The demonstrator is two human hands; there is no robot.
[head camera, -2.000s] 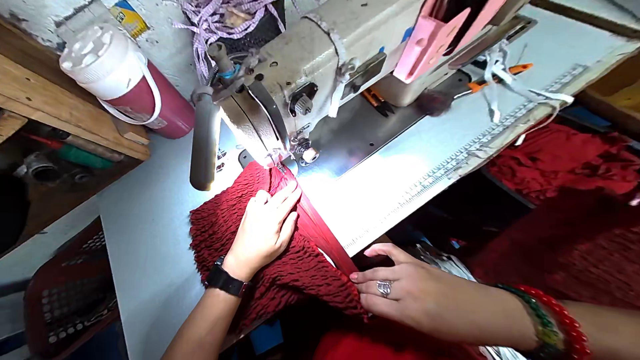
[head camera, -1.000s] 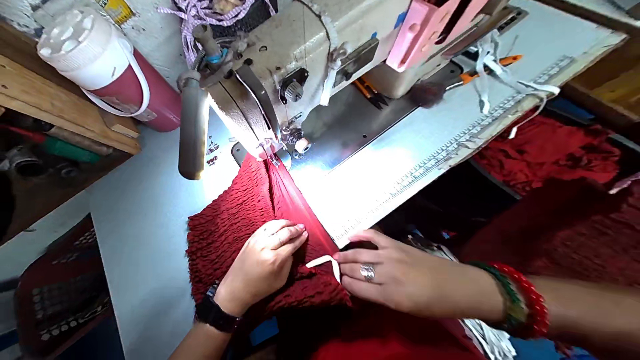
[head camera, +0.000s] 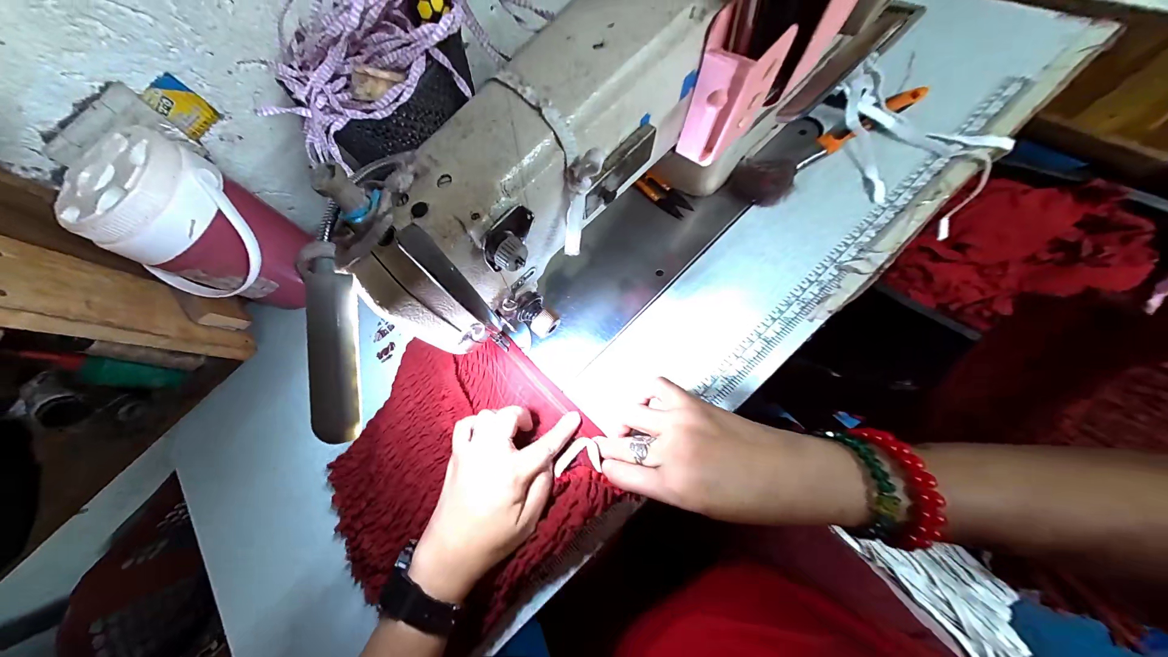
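Note:
Dark red textured fabric (head camera: pixel 392 465) lies under the needle and presser foot (head camera: pixel 500 339) of a sewing machine (head camera: pixel 511 137), with a smooth red strip (head camera: pixel 538 388) running along its right edge. My left hand (head camera: pixel 502 484), a black watch at its wrist, presses on the fabric below the foot, index finger on the strip. My right hand (head camera: pixel 684 452), wearing a ring and beaded bracelets, pinches the edge of the cloth and a narrow white strip (head camera: pixel 575 452) between the two hands.
A red and white jug (head camera: pixel 182 214) stands behind at the left. A lamp-like metal arm (head camera: pixel 334 365) hangs left of the needle. Orange-handled snips (head camera: pixel 666 193), white ties (head camera: pixel 862 128) and a printed ruler (head camera: pixel 821 274) are at the right. Red cloth (head camera: pixel 1022 246) lies beyond the table edge.
The left hand was nearer the needle two seconds ago and is now farther down the fabric, close to the right hand. The white strip now shows between the hands.

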